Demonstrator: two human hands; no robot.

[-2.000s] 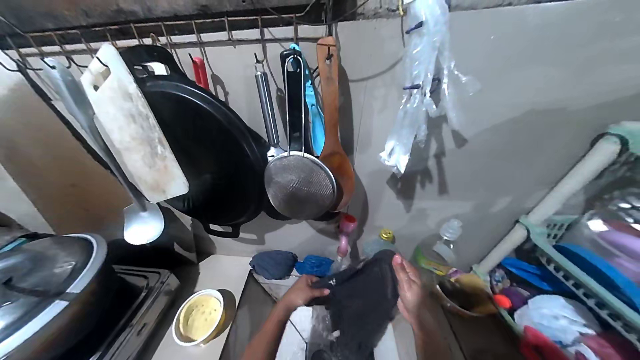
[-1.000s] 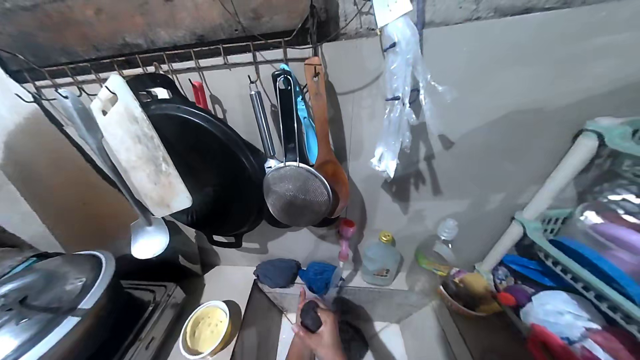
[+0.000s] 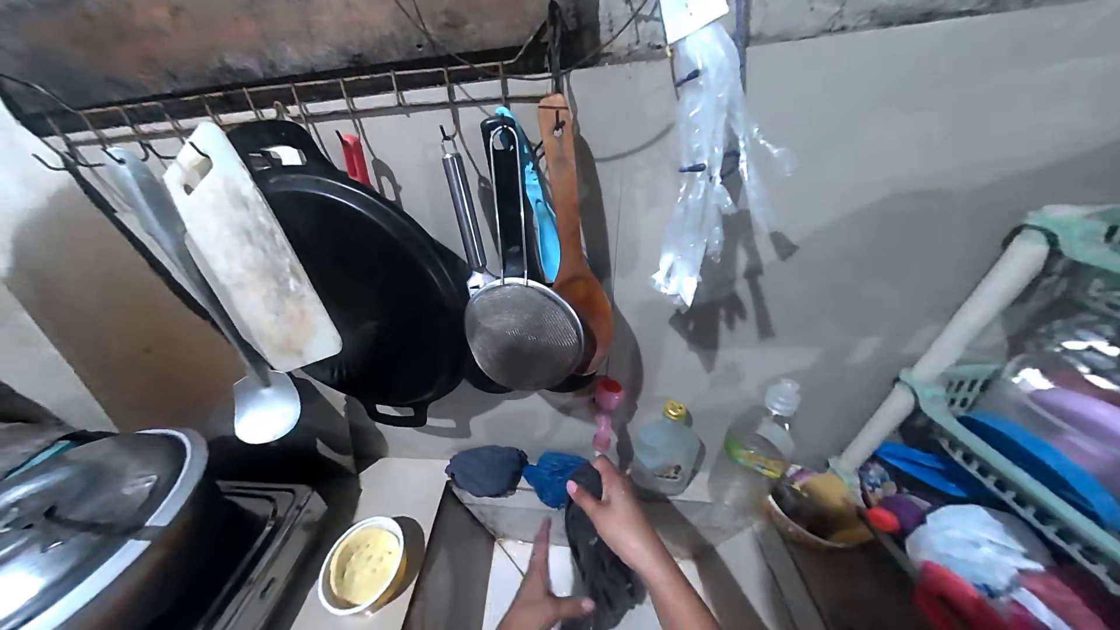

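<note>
A dark grey cloth [image 3: 604,564] hangs down over the white-tiled basin at the bottom centre. My right hand [image 3: 617,512] grips its upper end between thumb and fingers. To the left of the cloth, my left hand [image 3: 544,586] has its fingers spread and holds nothing. Just beyond the hands, a bunched dark grey-blue cloth [image 3: 487,471] and a crumpled blue cloth [image 3: 555,478] lie side by side on the basin's back ledge. The lower end of the held cloth runs toward the frame's bottom edge.
Plastic bottles [image 3: 667,448] and a bowl [image 3: 818,507] stand at the back right, beside a green plastic rack [image 3: 1006,472]. At left are a tub with yellow contents [image 3: 366,564] and a lidded pot [image 3: 96,525] by a stove. A strainer [image 3: 525,334] and a black pan [image 3: 367,289] hang above.
The cloth was spread between both hands, then bunched up in them. Now it hangs long from my right hand, and my left hand has come off it.
</note>
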